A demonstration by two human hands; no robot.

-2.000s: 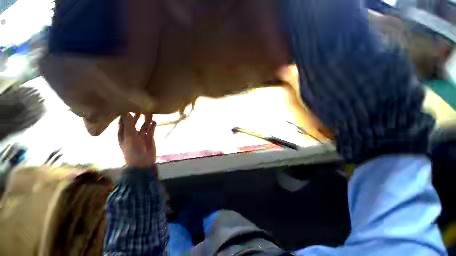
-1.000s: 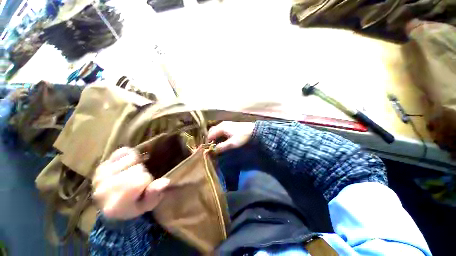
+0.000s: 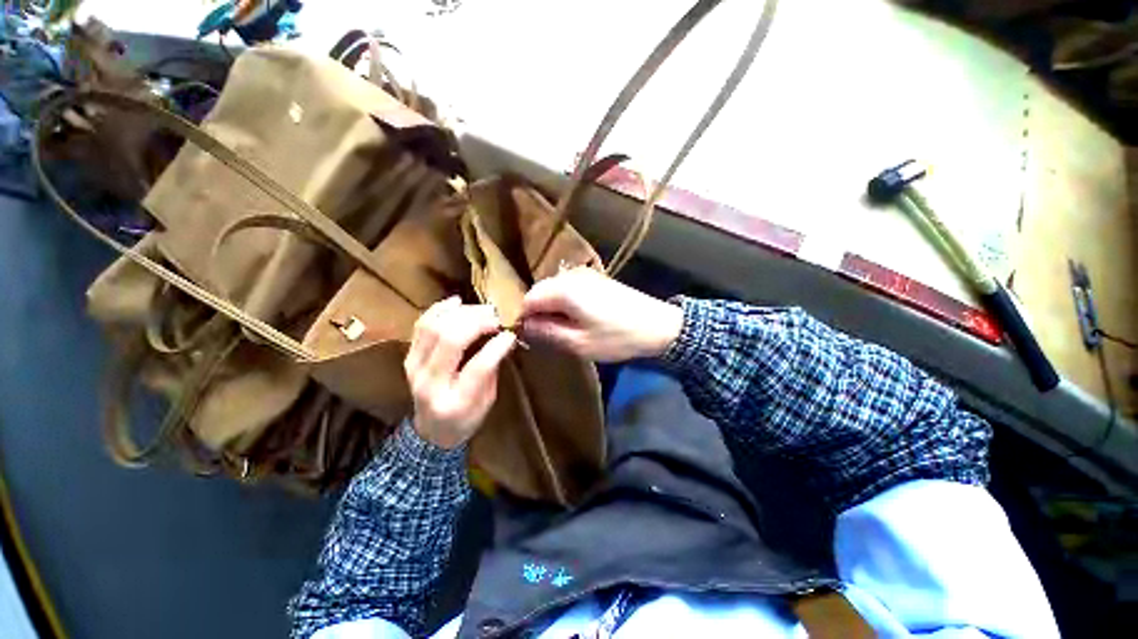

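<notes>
A tan-brown tote bag (image 3: 530,424) lies on my lap against the table edge, its mouth open. One handle (image 3: 187,290) loops out to the left and the other handle (image 3: 724,94) stands up over the table. My left hand (image 3: 454,370) and my right hand (image 3: 587,317) meet at the near end of the bag's mouth. Their fingertips pinch a small piece at the zipper end, mostly hidden by the fingers. A tan strip (image 3: 489,268) runs along the mouth just beyond them.
Brown bags (image 3: 281,162) are heaped at the left beside a dark surface (image 3: 125,537). On the pale worktable (image 3: 799,112) lie a hammer (image 3: 961,256), a thin dark tool (image 3: 1083,306) and red strips (image 3: 711,215) along its edge. A dark apron (image 3: 661,499) covers my lap.
Since one second ago, my left hand has come right to meet my right hand at the zipper end. The handles have spread apart, and the view has shifted. Earlier, a bag was raised across the view.
</notes>
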